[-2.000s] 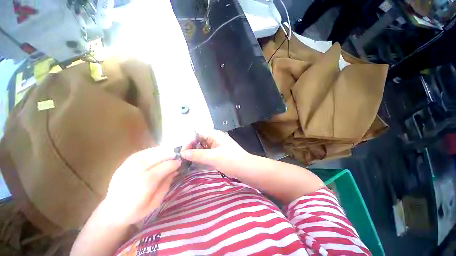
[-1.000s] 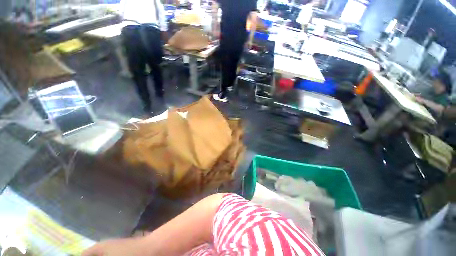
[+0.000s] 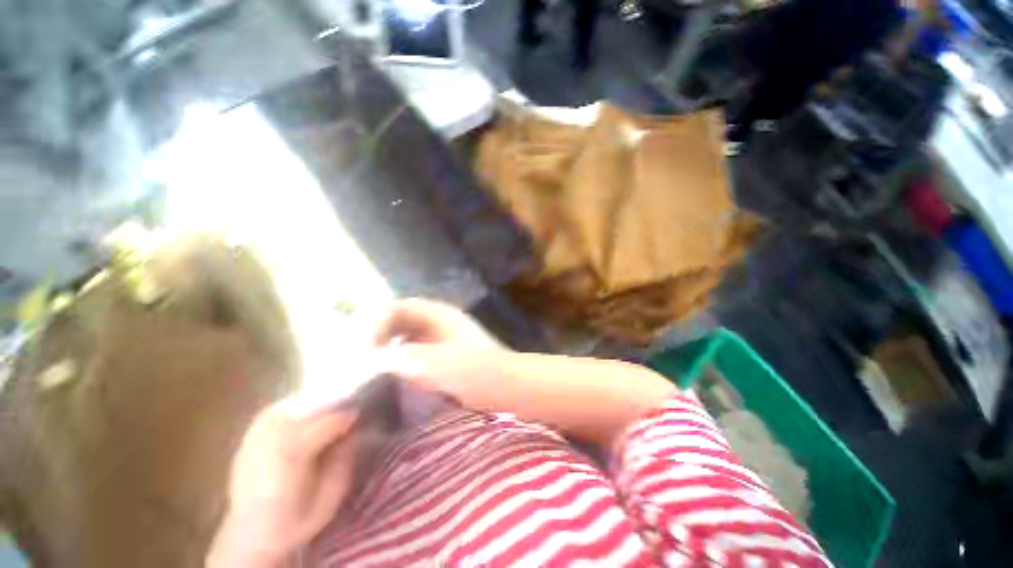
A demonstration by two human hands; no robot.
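The picture is blurred. My left hand [image 3: 283, 460] is low at the left of centre, in front of my striped shirt, fingers curled. My right hand [image 3: 433, 350] is just above and right of it, fingers bent over the near end of the glaring white board [image 3: 317, 250]. A dark patch lies between the hands; I cannot tell what it is or whether either hand holds a small thing. A brown garment panel [image 3: 167, 411] spreads at the left, with a small yellow tab [image 3: 56, 374] on it.
A blurred machine area lies upper left under bright glare. A dark table [image 3: 411, 178] is right of the board. Heaped brown cloth [image 3: 667, 200] lies beyond it. A green crate [image 3: 828, 444] with pale pieces stands at my right. Part of a person [image 3: 567, 22] shows at the top.
The view swung right over the floor and has come back left to the board. Both hands are in view together again; the small round thing seen earlier on the board is not discernible.
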